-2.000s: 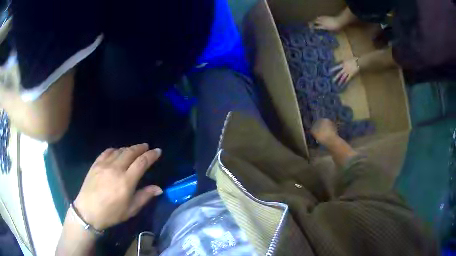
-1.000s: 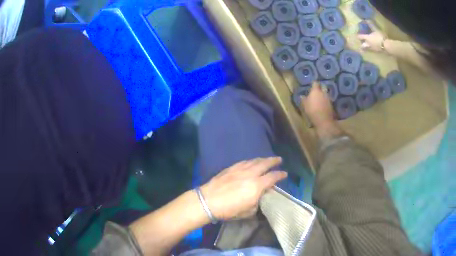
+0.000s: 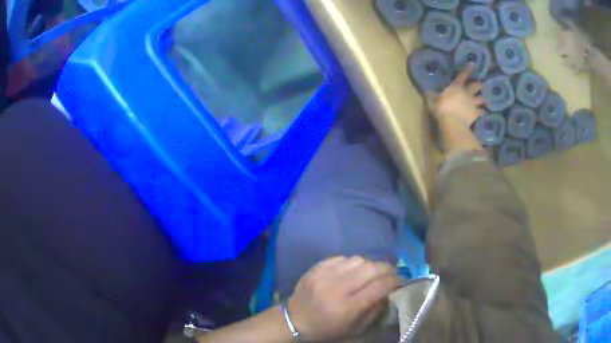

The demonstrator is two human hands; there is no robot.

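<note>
Grey rounded-square plastic housings (image 3: 511, 55) with round centres lie in rows in a large cardboard carton (image 3: 559, 201) at the upper right. My right hand (image 3: 461, 106) reaches into the carton, palm down, with fingertips on the housings at the left of the rows. One housing (image 3: 430, 70) lies against its left side and looks slightly larger than the others; whether I grip it is unclear. My left hand (image 3: 345, 295) is low in the middle, over my lap beside the jacket's zip edge. Its fingers are curled and partly hidden.
A blue plastic stool (image 3: 151, 144) stands left of the carton. A dark-clothed person (image 3: 80, 228) fills the left side. Another person's hand (image 3: 573, 47) is at the carton's upper right. My grey trouser leg (image 3: 342, 201) lies between stool and carton. A blue object (image 3: 598, 315) shows at the lower right corner.
The view has swung down and right from the bench edge, and stool and carton look larger. My left hand has moved onto my lap. My right hand stays in the carton among the housings.
</note>
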